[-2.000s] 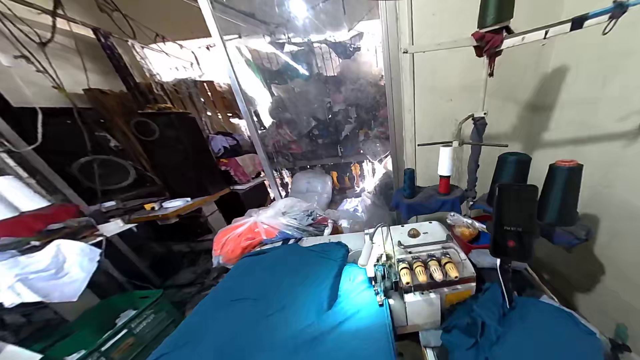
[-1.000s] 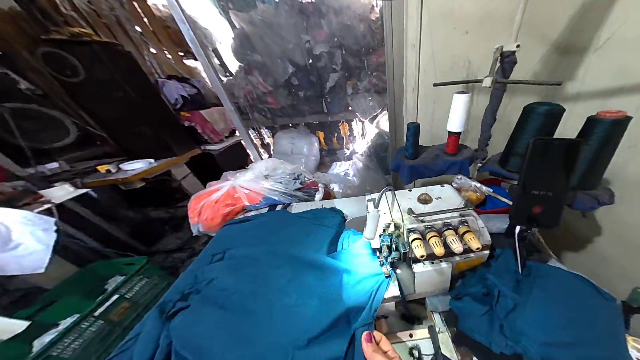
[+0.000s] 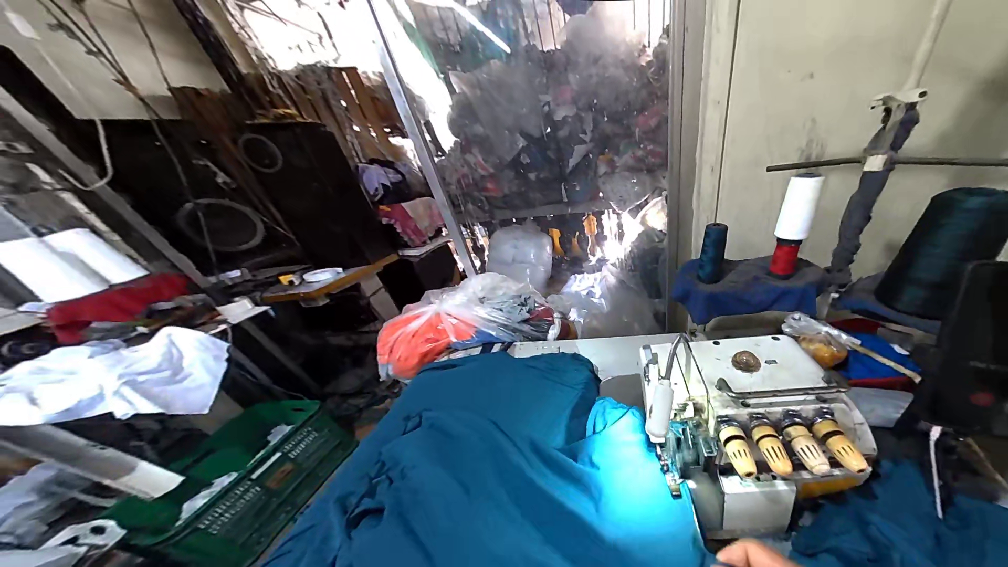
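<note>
A large piece of teal fabric [image 3: 488, 465] covers the table left of a white overlock sewing machine [image 3: 756, 362], its right edge lying by the presser foot [image 3: 673, 476] under a bright lamp glow. At the bottom edge, just below the machine, part of my right hand [image 3: 752, 554] shows, its fingertips at the fabric's edge; whether they pinch it is hidden by the frame's border. My left hand is out of view. More teal fabric [image 3: 890, 504] lies right of the machine. Several tension dials [image 3: 768, 449] line its front.
Behind the fabric sits a clear plastic bag with orange cloth [image 3: 425, 339]. Thread cones [image 3: 945, 252] and spools [image 3: 797, 209] stand at the back right, near a dark phone-like device [image 3: 972, 354]. A green plastic crate [image 3: 260, 488] is at lower left, beside white cloth [image 3: 157, 370].
Two seconds ago no hand showed; one second ago my right hand appeared at the fabric's lower right edge. Now less of it shows, at the bottom border. The view has shifted.
</note>
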